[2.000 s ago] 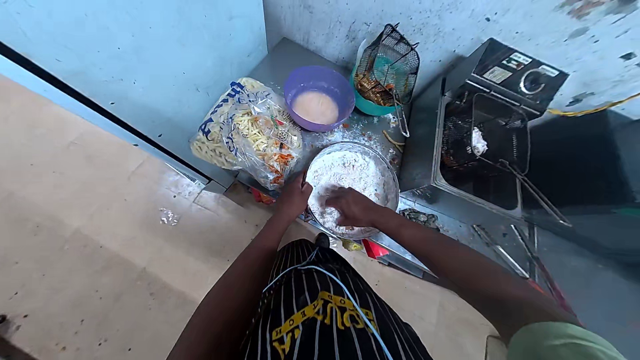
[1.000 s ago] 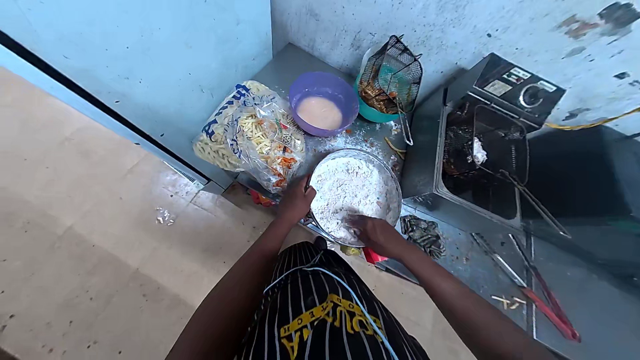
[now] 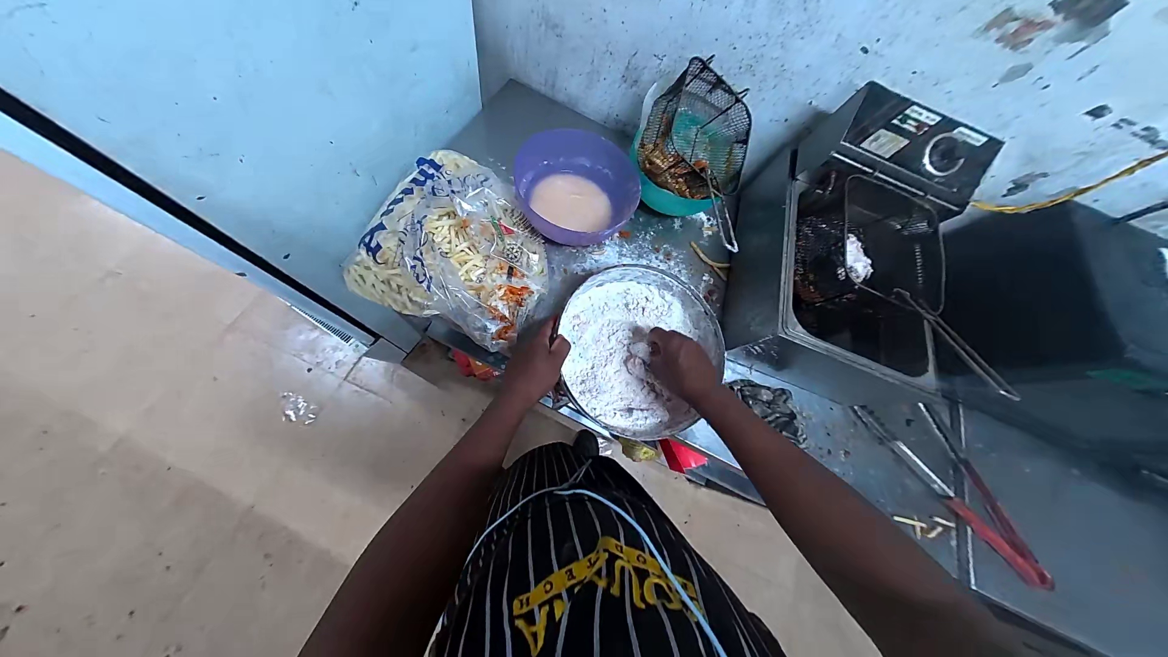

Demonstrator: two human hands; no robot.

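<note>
A round metal bowl (image 3: 714,342) of white flour (image 3: 607,360) stands at the front edge of the counter. My left hand (image 3: 538,358) grips its left rim. Inside the bowl, my right hand (image 3: 680,365) has its fingers curled at a pale, flour-coated lump (image 3: 639,363); whether it grips the lump is hard to tell. Behind the bowl is a purple plastic bowl (image 3: 620,169) with a milky liquid. Plastic bags of cut fries (image 3: 465,246) lie to the left, one with orange-stained pieces.
A wire fryer basket (image 3: 707,119) rests in a green bowl (image 3: 671,203) of brown food. At right, a deep fryer (image 3: 794,310) holds another basket (image 3: 817,260) with a white-coated piece. Red-handled tongs (image 3: 995,538), fries scraps and a crumpled dark plastic bag (image 3: 771,411) lie on the counter.
My right hand has moved up from the lower part of the flour toward the middle of the bowl since one second ago. My left hand stays at the rim.
</note>
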